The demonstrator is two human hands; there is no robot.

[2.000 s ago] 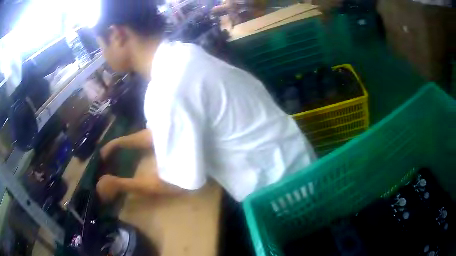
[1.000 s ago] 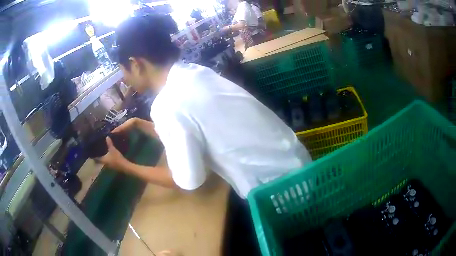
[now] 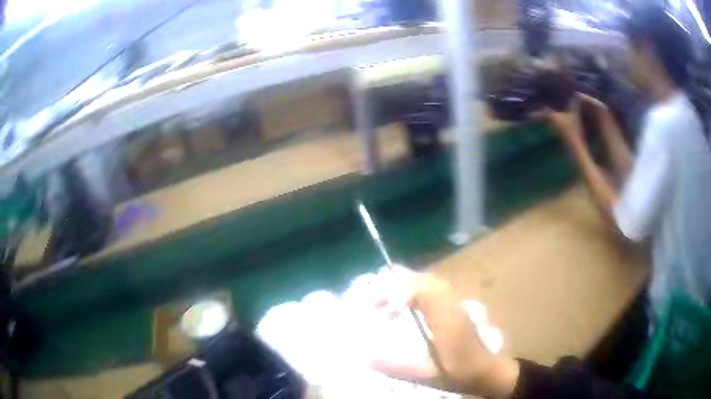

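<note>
My right hand (image 3: 456, 331) is at the lower middle and holds a thin rod with a pale tip (image 3: 373, 227) like a pen, tip pointing up and left. Under and beside its fingers is a glaring white pile of gears (image 3: 320, 339); single gears cannot be told apart. A small round white dish of grease (image 3: 204, 319) stands in a small brown carton (image 3: 165, 331) left of the pile. Black housings (image 3: 249, 370) lie at the bottom edge, partly cut off. My left hand is not in view.
A green conveyor belt (image 3: 312, 253) runs across behind the gears. A white metal post (image 3: 466, 132) stands behind it. At right, a person in a white shirt (image 3: 663, 167) reaches over the belt with a dark object in the hands. A green crate edge (image 3: 677, 351) shows at lower right.
The view has swung left, from the person and crates to the gears, carton and belt. My right hand with the rod has come into full view.
</note>
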